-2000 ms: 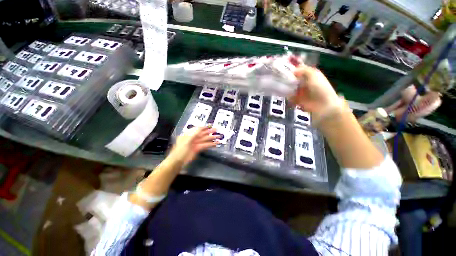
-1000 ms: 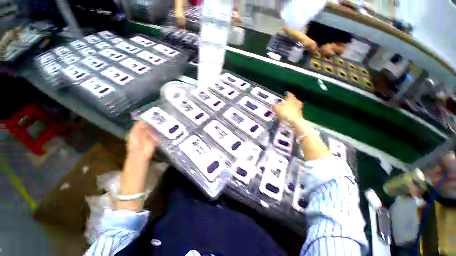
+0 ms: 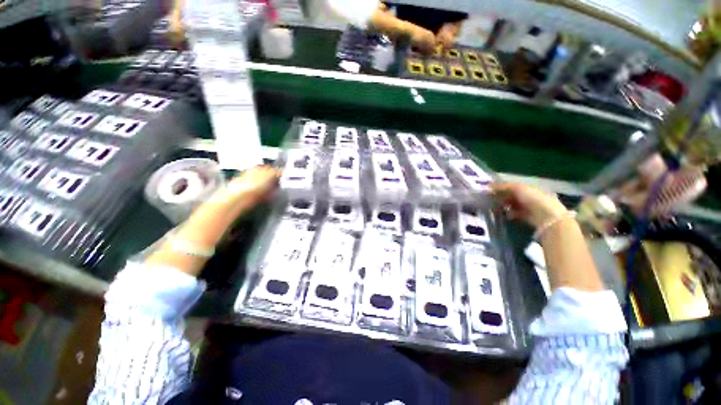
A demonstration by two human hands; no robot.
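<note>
My left hand (image 3: 251, 187) and my right hand (image 3: 528, 202) grip the left and right edges of a clear blister tray (image 3: 386, 192) filled with white devices. It is tilted and slightly blurred, over the back part of another filled tray (image 3: 383, 336) in front of me. That lower tray shows white devices (image 3: 382, 273) with dark oval windows at their near ends. Whether the two trays touch is hard to tell.
A tall stack of filled trays (image 3: 75, 158) stands at the left. A label roll (image 3: 180, 188) lies beside it, with a hanging label strip (image 3: 225, 87) behind. The green conveyor (image 3: 553, 142) runs behind. Another person's hands (image 3: 427, 35) are at the back. A gold box (image 3: 668, 277) is at right.
The held tray was over the left side of the lower tray; it is now further right and back, squared over the lower one. Both hands still hold it. The view has shifted.
</note>
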